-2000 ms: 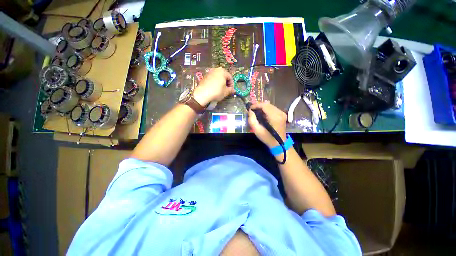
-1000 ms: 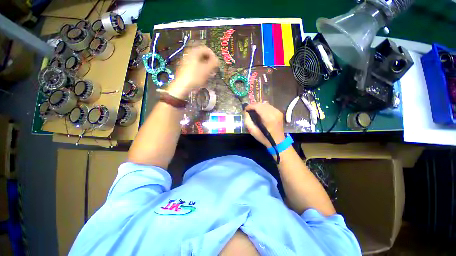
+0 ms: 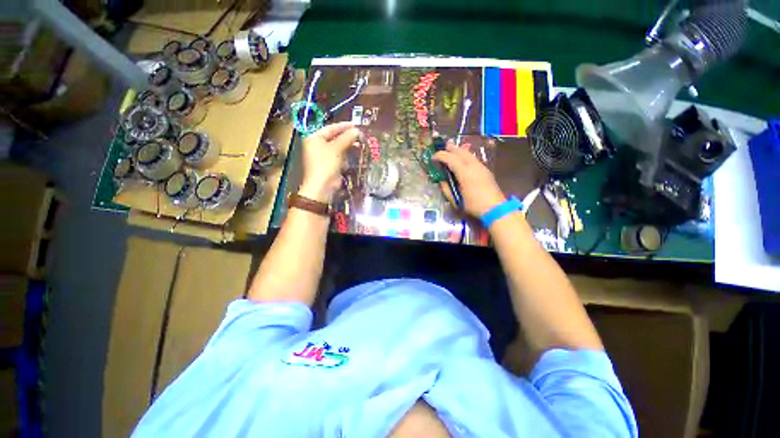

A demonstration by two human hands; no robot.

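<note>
My right hand (image 3: 470, 178), with a blue wristband, is closed around the black soldering iron (image 3: 453, 186). It is at a green ring board (image 3: 434, 162) on the dark printed sheet, and partly covers it. A white lead (image 3: 464, 120) runs up behind that ring. My left hand (image 3: 327, 158), with a brown wrist strap, is over the sheet's left part, fingertips together; whether it pinches something thin cannot be told. A green ring board (image 3: 306, 116) shows just beyond it, partly hidden, near white leads. A short round component (image 3: 382, 178) lies between my hands.
Many cylinders stand on a cardboard sheet (image 3: 235, 124) at the left. To the right are a black fan (image 3: 556, 139), pale-handled pliers (image 3: 560, 205), a translucent fume funnel (image 3: 629, 94), a black boxy unit (image 3: 706, 150), a small round tin (image 3: 641, 239) and a blue bin (image 3: 765, 192).
The view has shifted, moving the bench rightward in the picture. My left hand left the middle ring and is now near the left rings. My right hand has moved up over the middle ring.
</note>
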